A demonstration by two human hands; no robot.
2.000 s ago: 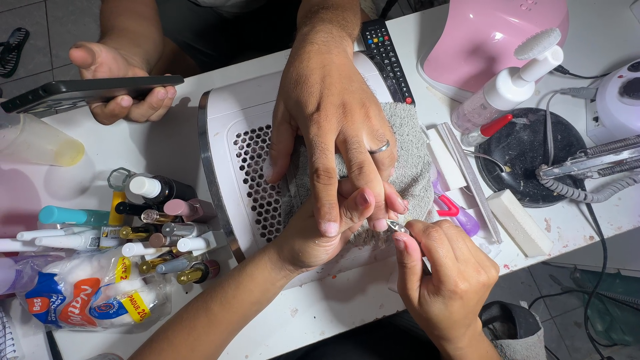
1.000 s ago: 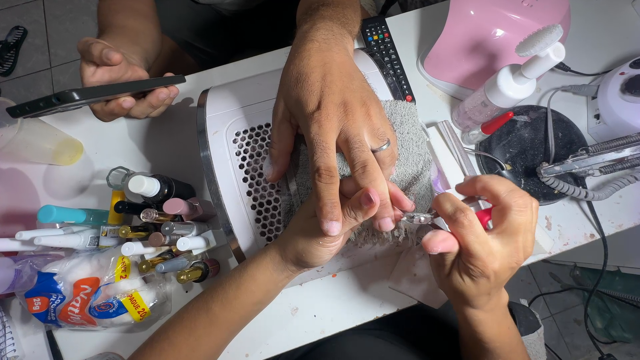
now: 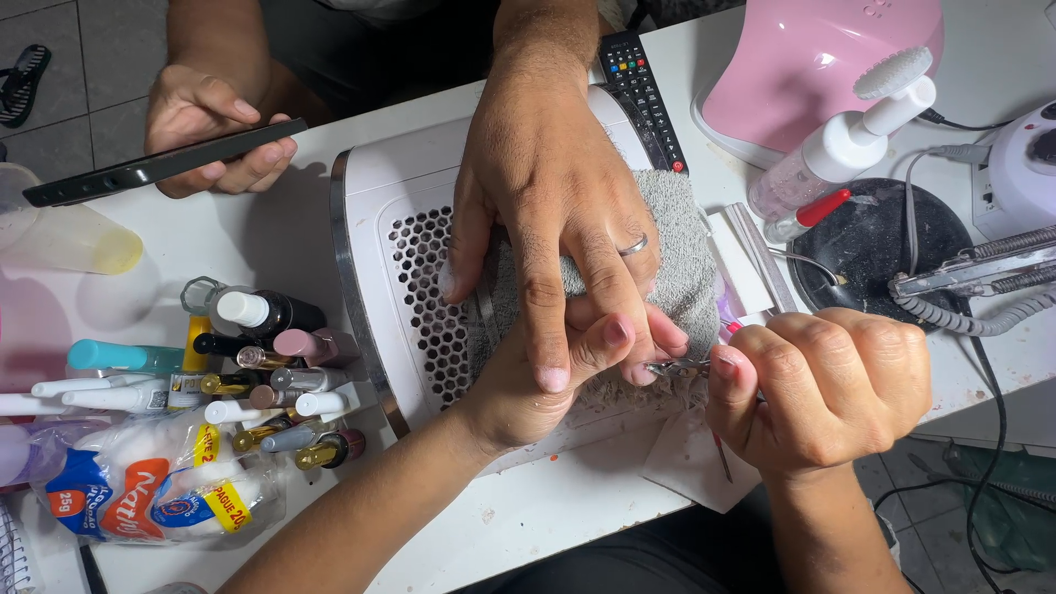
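Observation:
My left hand (image 3: 536, 384) holds a finger of another person's hand (image 3: 561, 190), which lies palm down over a grey towel (image 3: 676, 247) and wears a ring. My right hand (image 3: 817, 388) grips metal cuticle nippers (image 3: 681, 368), whose tips touch or nearly touch the held fingertip. Beneath the towel is a white nail dust collector (image 3: 412, 177) with a honeycomb grille. Most of the nippers' handles are hidden inside my right fist. That person's other hand (image 3: 219, 136) holds a phone (image 3: 165, 162) to the left.
Nail polish bottles (image 3: 309, 346) and a bag of cotton (image 3: 165, 487) stand or lie at left. A remote control (image 3: 639, 99) is behind the collector. To the right are nail files (image 3: 759, 256), a pump bottle (image 3: 833, 157), a black dish (image 3: 874, 231), a pink nail lamp (image 3: 817, 66) and a jointed metal arm (image 3: 973, 268).
A red-handled item seen in my right hand one second ago now shows only as a small red part beside it. The nippers stay at the fingertip, and my right fingers have curled closer together.

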